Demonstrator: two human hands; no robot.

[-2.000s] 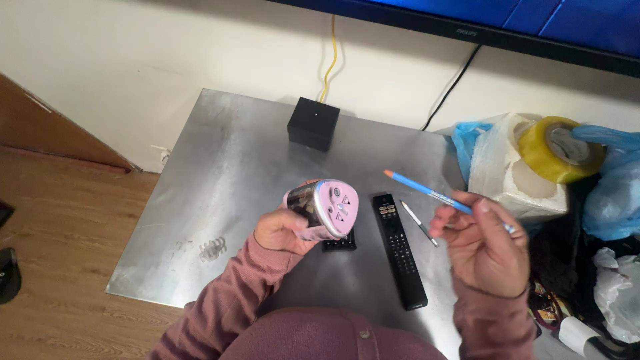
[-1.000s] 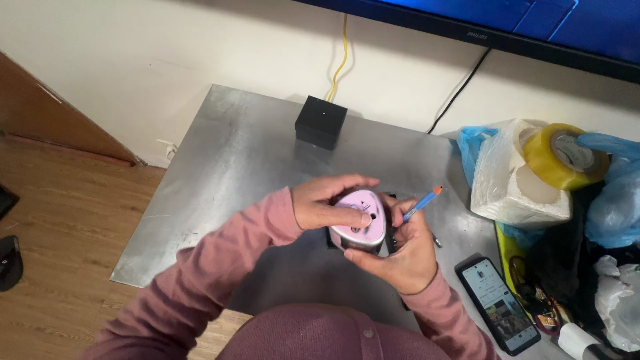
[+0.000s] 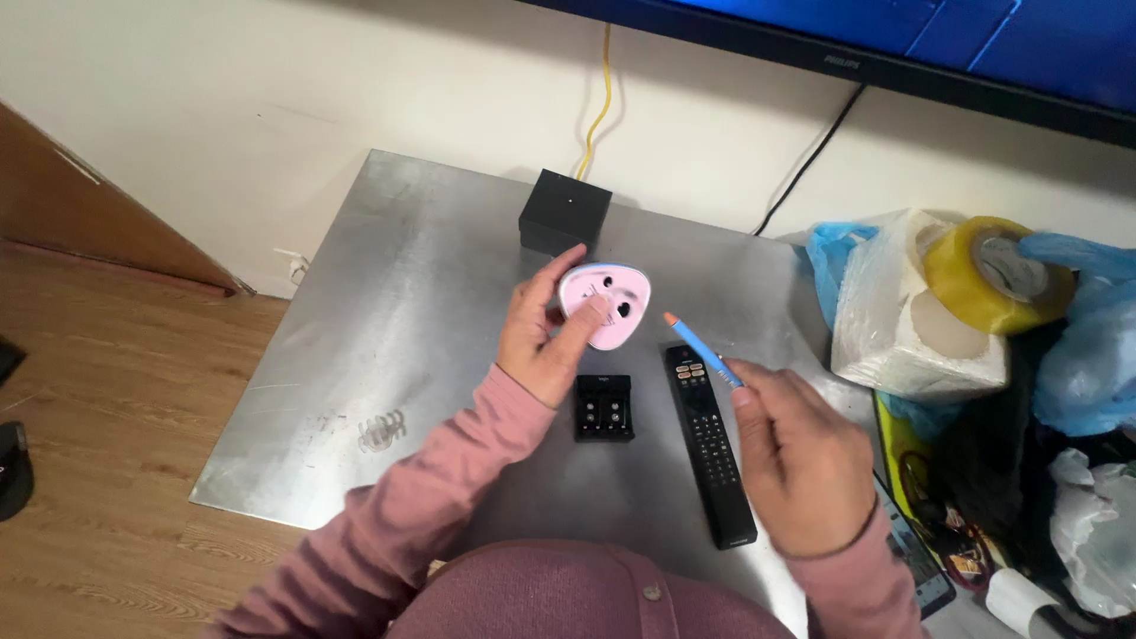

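Note:
My left hand [image 3: 550,333] grips a pink rounded-triangular case with a cartoon animal face [image 3: 612,297], its thumb resting on the face. To the right, my right hand [image 3: 799,457] holds a blue pencil [image 3: 701,346], its orange end pointing up and left towards the pink case without touching it. Below the case, a black battery charger [image 3: 604,408] lies on the metal table [image 3: 355,293]. A black remote control [image 3: 710,453] lies between the charger and my right hand. The white pen is not visible.
A black box [image 3: 565,211] stands near the wall with a yellow cable [image 3: 597,115] behind it. At right are a wrapped paper roll pack [image 3: 874,328], yellow tape [image 3: 998,275], plastic bags [image 3: 1092,355] and a phone [image 3: 919,559]. A Philips screen [image 3: 887,67] hangs above.
My hands were together on the pink case one second ago and are now apart. My left hand has kept the case, and my right hand has moved right with the blue pencil.

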